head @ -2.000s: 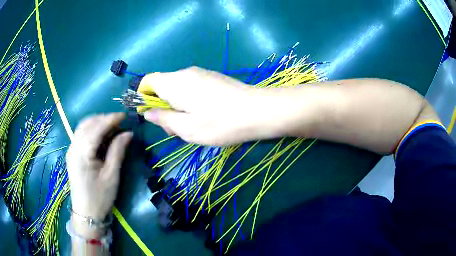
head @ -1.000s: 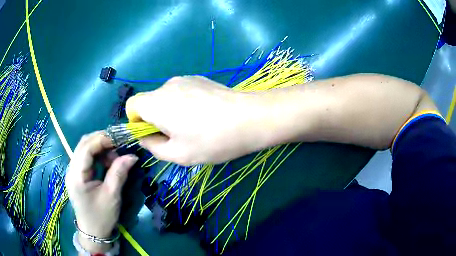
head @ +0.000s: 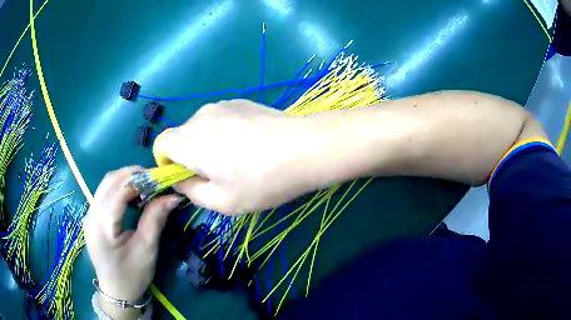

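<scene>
My right hand (head: 231,156) is closed around a thick bundle of yellow wires (head: 172,174). Silver crimp terminals (head: 144,182) stick out at its fingertips, and the far ends fan out (head: 347,81) beyond my forearm. My left hand (head: 125,231) has its thumb and fingers curled around the terminal end, just below it; whether it pinches something there is hidden. Three black connector housings (head: 129,90) with blue wires lie beyond my right hand. Finished blue and yellow assemblies (head: 275,244) lie below my right hand, with black housings (head: 195,269) near my body.
Piles of blue and yellow assemblies (head: 62,262) lie at the left side of the glossy dark green table (head: 432,219). A long yellow line (head: 53,119) crosses the table on the left and passes behind my left hand. Part of a person in dark clothing (head: 562,31) shows at the top right.
My right hand has moved down and left with the bundle, and its terminals now meet my left fingertips. The housings beyond it are uncovered. The view has shifted slightly.
</scene>
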